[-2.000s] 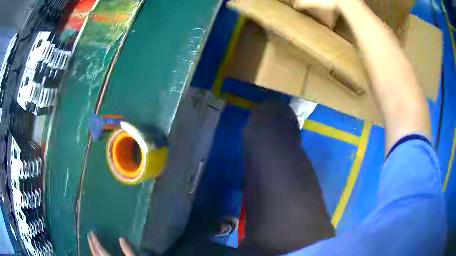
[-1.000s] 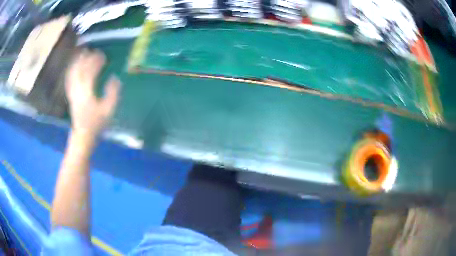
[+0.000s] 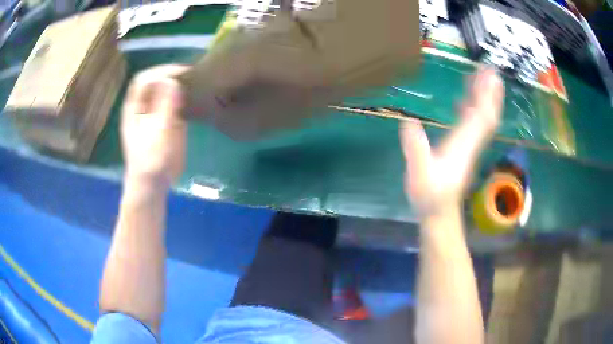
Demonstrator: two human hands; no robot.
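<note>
A brown carton (image 3: 302,67), blurred, is held up over the green mat at the top middle. My left hand (image 3: 156,124) grips its left end, with the fingers partly hidden at the cardboard. My right hand (image 3: 452,144) is open with thumb and fingers spread, to the right of the carton and apart from it. The tape dispenser with the yellowish tape roll (image 3: 501,201) and orange core lies on the mat, right of my right hand.
Flat carton blanks (image 3: 64,74) are stacked at the left table edge. Black-and-white pack stacks (image 3: 514,44) stand along the far side of the green table mat (image 3: 370,171). Brown cardboard (image 3: 585,295) shows below the table at the lower right, beside the blue floor (image 3: 195,285).
My left hand was open near the stack of blanks and now holds a carton, moved right. My right hand has come into view, open. The view has shifted slightly.
</note>
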